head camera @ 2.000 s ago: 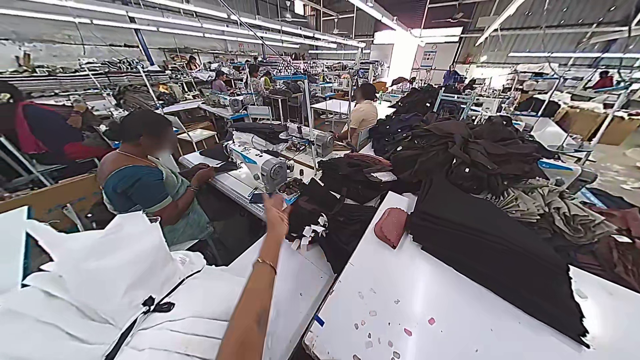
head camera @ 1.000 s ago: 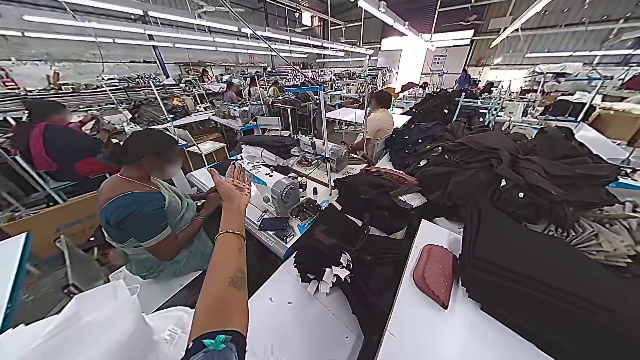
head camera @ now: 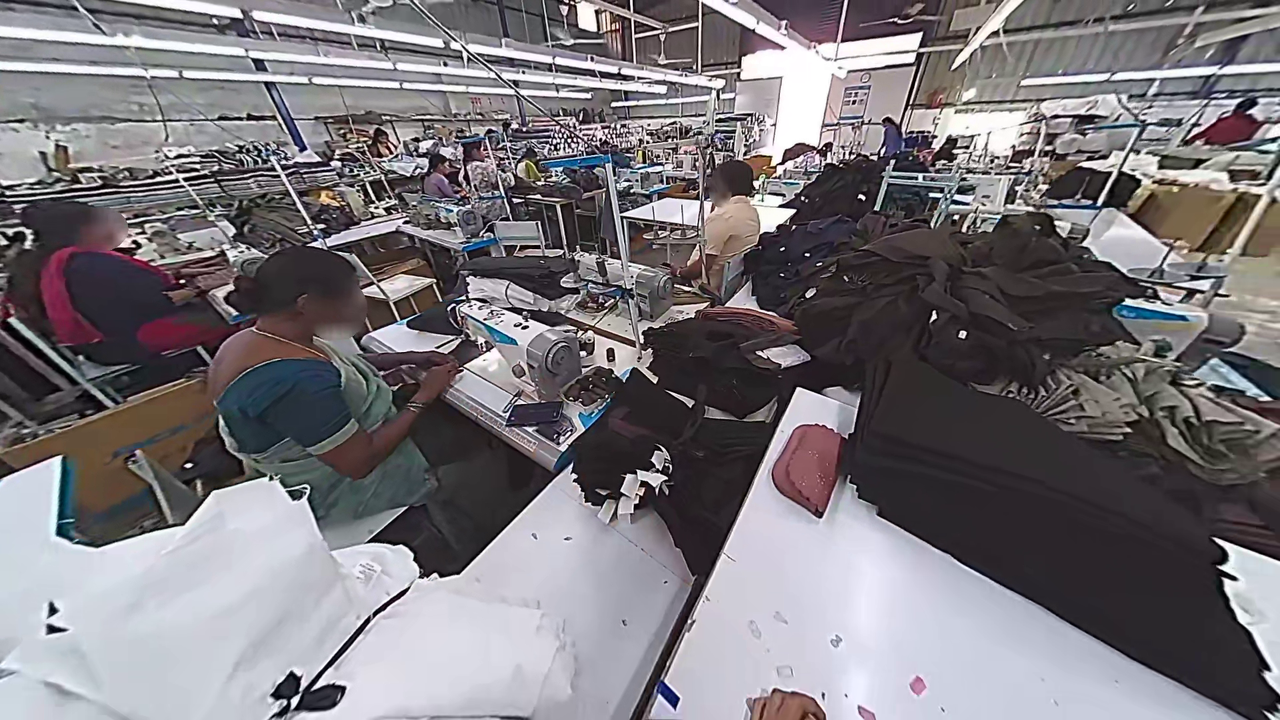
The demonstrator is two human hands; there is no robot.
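Observation:
At the bottom edge, on the near white tabletop, only the knuckles and part of the fingers of my right hand (head camera: 787,706) show. Whether they hold anything is cut off by the frame. My left hand is out of view. Farther up the same tabletop (head camera: 800,600) lies a dark red, rounded pad-like object (head camera: 808,468), beside a long stack of black fabric pieces (head camera: 1020,520). A bundle of black cloth with white tags (head camera: 635,480) rests on the adjoining white table. White fabric pieces (head camera: 200,610) with a black cord are piled at the lower left.
A seated person (head camera: 320,400) works at an industrial sewing machine (head camera: 530,350), with a phone (head camera: 535,413) on its table. Another seated person (head camera: 730,225) is beyond. A large heap of dark garments (head camera: 960,280) stands at the right. A gap separates the two near white tables.
The outstretched arm with a bangle, seen over the tables in both earlier frames, has left that place. Part of a hand now shows at the bottom edge. The view has shifted.

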